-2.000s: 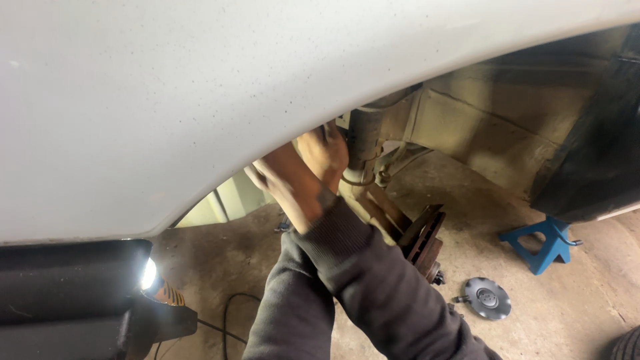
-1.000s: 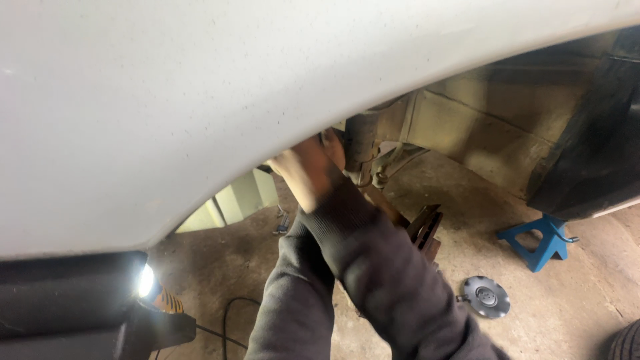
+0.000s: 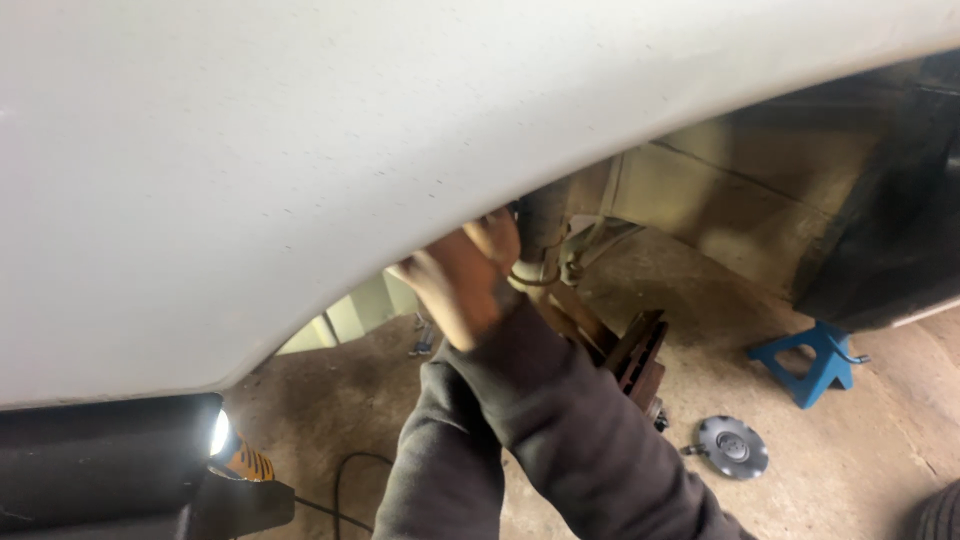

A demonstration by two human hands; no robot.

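Both hands reach up under the edge of a light-coloured car fender (image 3: 315, 165), inside the wheel arch. My right hand (image 3: 457, 285) is blurred, and the fender edge hides its fingertips. Just beyond it, my left hand (image 3: 498, 238) shows in part, close beside the suspension strut (image 3: 541, 225); its forearm passes behind the right one. What either hand holds or touches cannot be seen. A rusty brake disc (image 3: 643, 356), seen nearly edge-on, is below and to the right of the hands.
A blue jack stand (image 3: 814, 367) stands at the right, with a round wheel centre cap (image 3: 733, 447) on the concrete floor nearby. A lit work lamp (image 3: 220, 433) and a black cable (image 3: 337, 480) are at lower left. Part of a tyre (image 3: 937, 517) shows at lower right.
My right hand has shifted slightly within the wheel arch and stays at the fender edge. The jack stand and centre cap have not moved.
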